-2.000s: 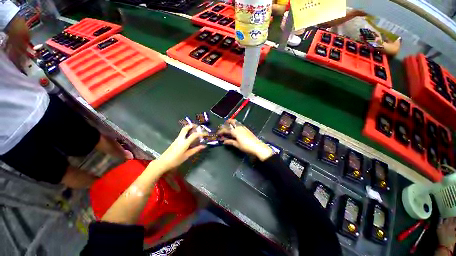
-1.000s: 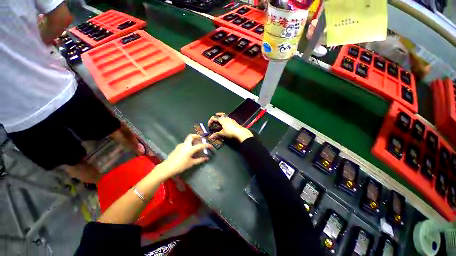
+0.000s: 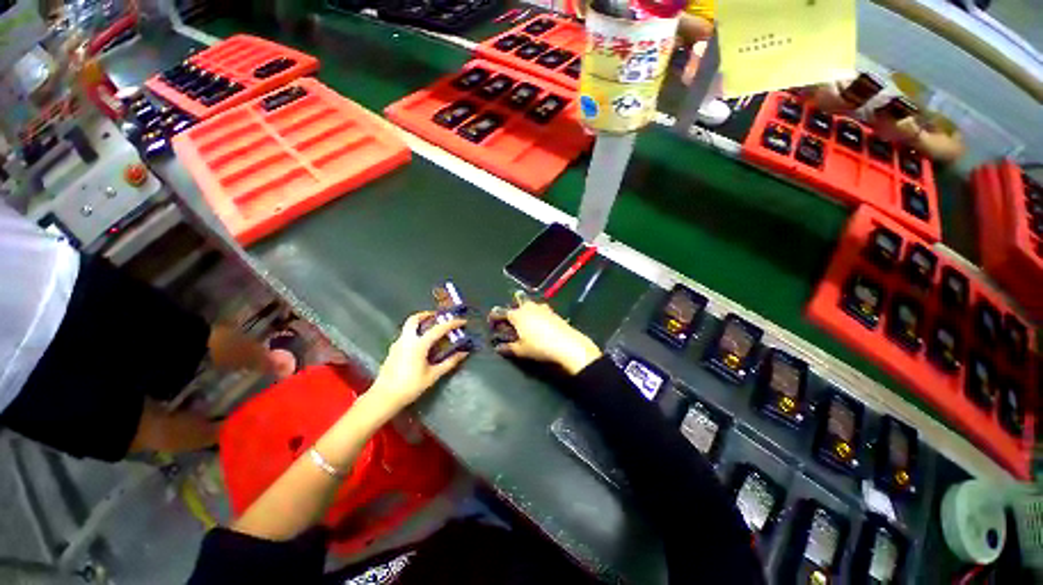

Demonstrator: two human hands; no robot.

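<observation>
My left hand (image 3: 418, 360) is at the middle of the dark bench mat (image 3: 332, 257), its fingers closed around small dark batteries (image 3: 452, 331) with pale metallic edges. Another such battery (image 3: 446, 297) shows just beyond its fingertips. My right hand (image 3: 543, 333) is a little to the right, its fingers curled around a small dark block (image 3: 501, 327), apart from the left hand. The small items are partly covered by the fingers. A clear blister tray (image 3: 732, 394) holding dark phones (image 3: 785, 386) in its pockets lies to the right, partly under my right sleeve.
A black slab smartphone (image 3: 544, 256), a red pen (image 3: 572, 272) and a thin dark stick (image 3: 591, 282) lie by the grey post (image 3: 606, 189). A red tray (image 3: 286, 160) is at left. Other red trays (image 3: 503, 131) stand across the green belt. A person stands at left; a red stool (image 3: 332, 440) is below.
The view has shifted. My two hands have moved apart, and the left fingers have closed around batteries. The person at left has moved further out of the picture.
</observation>
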